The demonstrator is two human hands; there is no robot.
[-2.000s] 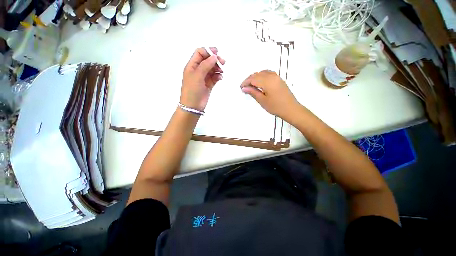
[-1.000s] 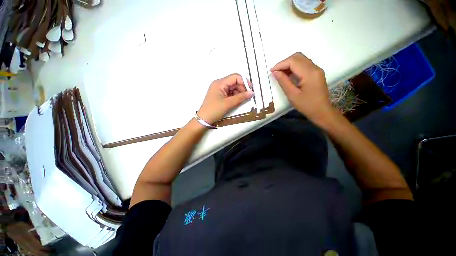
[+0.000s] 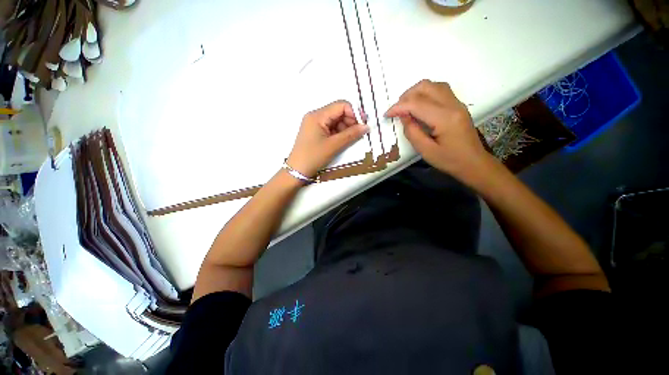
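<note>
Large white panels (image 3: 235, 110) with thin brown edges lie overlapped on the table; their right margins form narrow bands with dark parallel lines. My left hand (image 3: 330, 135), with a white bracelet, is over the near right part of the panels. Its thumb and forefinger are pinched around a small piece of white strip (image 3: 362, 116), which is hard to see against the panels. My right hand (image 3: 436, 124) is just right of it, fingers bent, fingertips at the outermost panel edge. Whether it holds a thin cord cannot be told.
A fanned stack of brown and white panels (image 3: 110, 212) is at left. Brown strips with white rounded ends (image 3: 73, 50) lie back left. The bottle's base (image 3: 450, 6) is cut off at the top. Beyond the table edge (image 3: 513, 95) are a scrap box (image 3: 539, 132) and a blue bin (image 3: 605, 99).
The view has turned and shifted. Both hands have come down from above the panels to their right margin. Over the last second, my right fingertips have moved slightly left, closer to my left hand.
</note>
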